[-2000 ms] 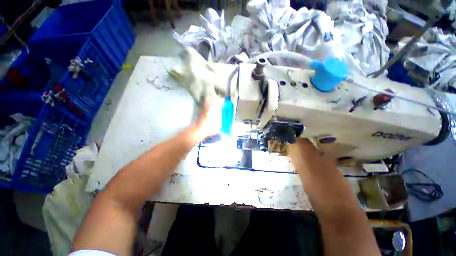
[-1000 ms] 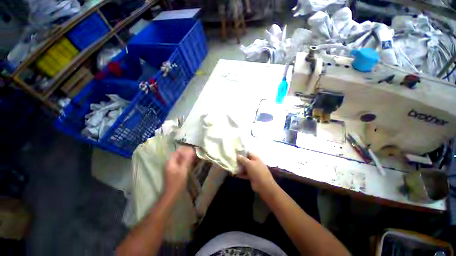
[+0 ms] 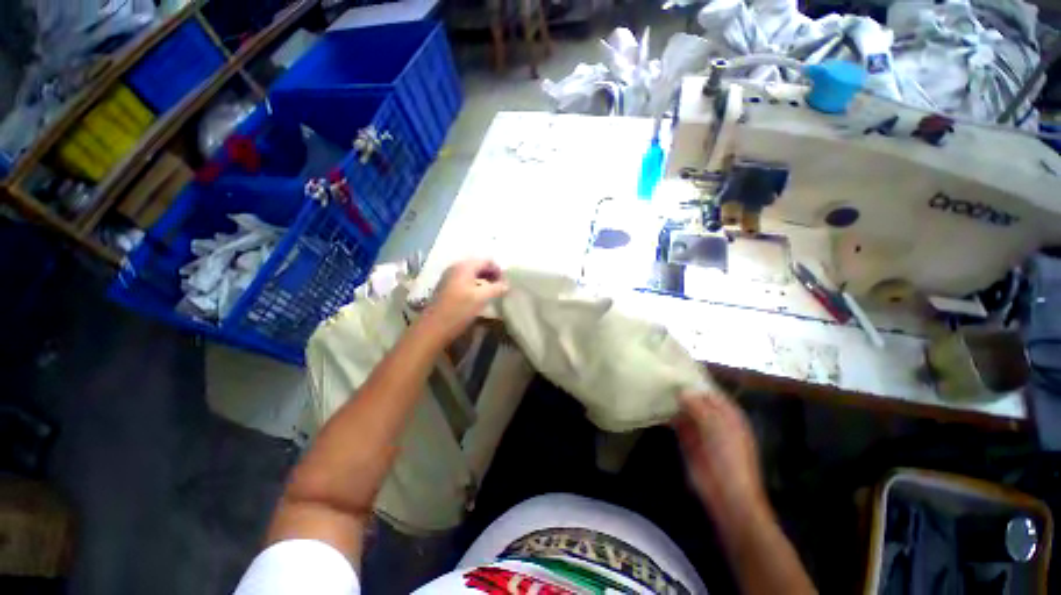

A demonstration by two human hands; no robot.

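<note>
A pale cream-green garment piece [image 3: 605,355] is stretched between my two hands at the table's front edge. My left hand [image 3: 469,291] grips its upper left end. My right hand [image 3: 712,436], slightly blurred, holds its lower right end in front of the table. The off-white sewing machine [image 3: 908,209] stands to the right, its needle area [image 3: 735,221] away from both hands. More pale pieces [image 3: 407,465] hang at the table's left end, below my left hand.
Thread snips [image 3: 821,293] and a white stick [image 3: 863,320] lie right of the needle. A metal tray [image 3: 980,363] is at the right table end. A tan-rimmed bin [image 3: 890,523] stands below. Blue crates [image 3: 291,250] stand left. The lamp [image 3: 650,172] glares. White-grey cloth [image 3: 791,41] is piled behind.
The garment piece was bunched between my hands and is now stretched out to the right. My left hand has moved up and right onto it; my right hand has moved right with the other end.
</note>
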